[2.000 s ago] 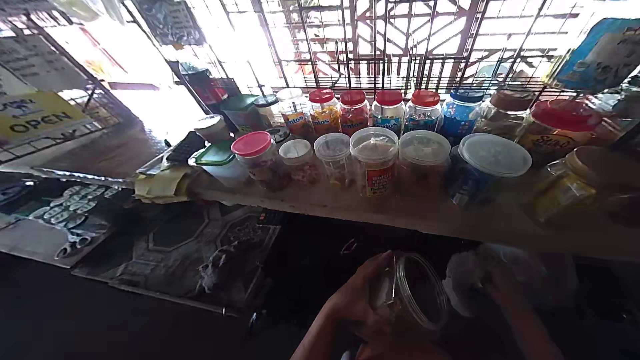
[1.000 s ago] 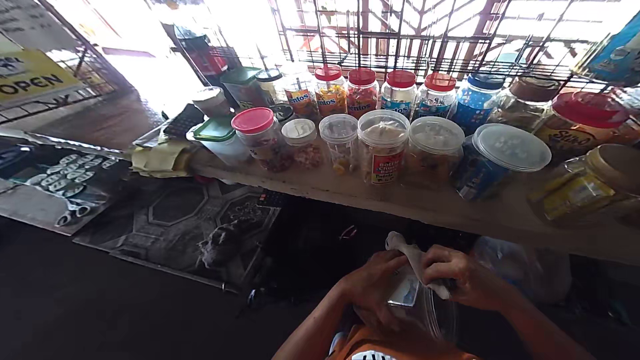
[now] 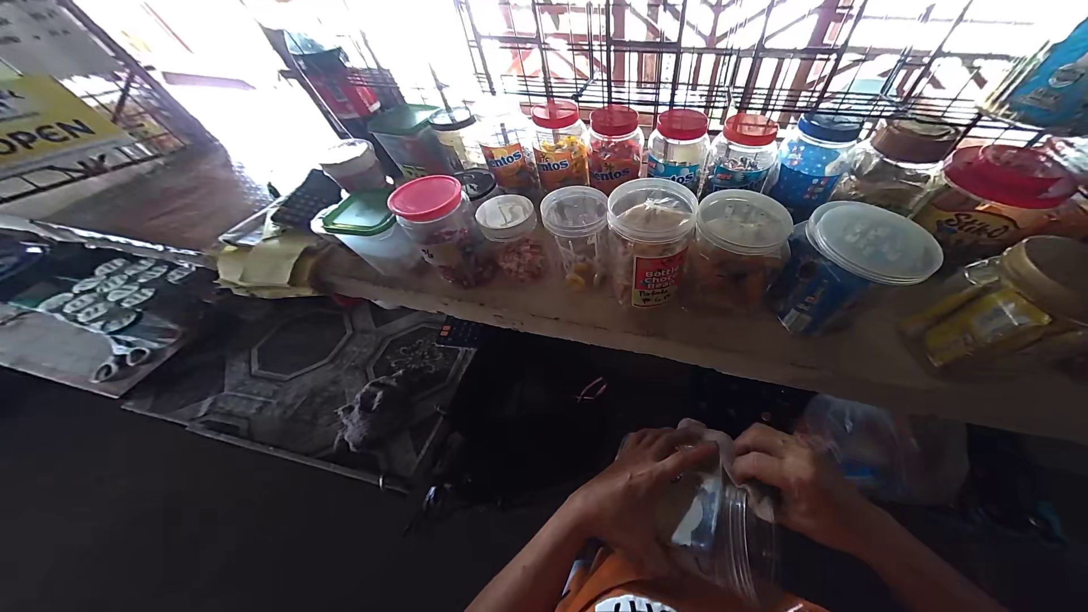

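Low in the view, close to my body, my left hand (image 3: 650, 480) grips a clear plastic jar (image 3: 722, 544) that lies tilted, its ridged rim toward the right. A whitish cloth (image 3: 761, 500) is bunched against the jar, and my right hand (image 3: 786, 476) holds it there with bent fingers. Something pale and bluish shows through the jar wall; whether it is a label or contents I cannot tell. The far side of the jar is hidden by my hands.
Ahead, a shelf (image 3: 527, 319) bears rows of lidded candy jars, among them a pink-lidded jar (image 3: 442, 229) and a tilted jar with a brown lid (image 3: 994, 306). Wire mesh stands behind. Scissors (image 3: 119, 361) lie at left; a clear plastic bag (image 3: 884, 442) is right of my hands.
Two seconds ago the jar's open mouth faced up and right, with my right hand apart from it beside the plastic bag. Now both hands are together at the jar, with the cloth against it.
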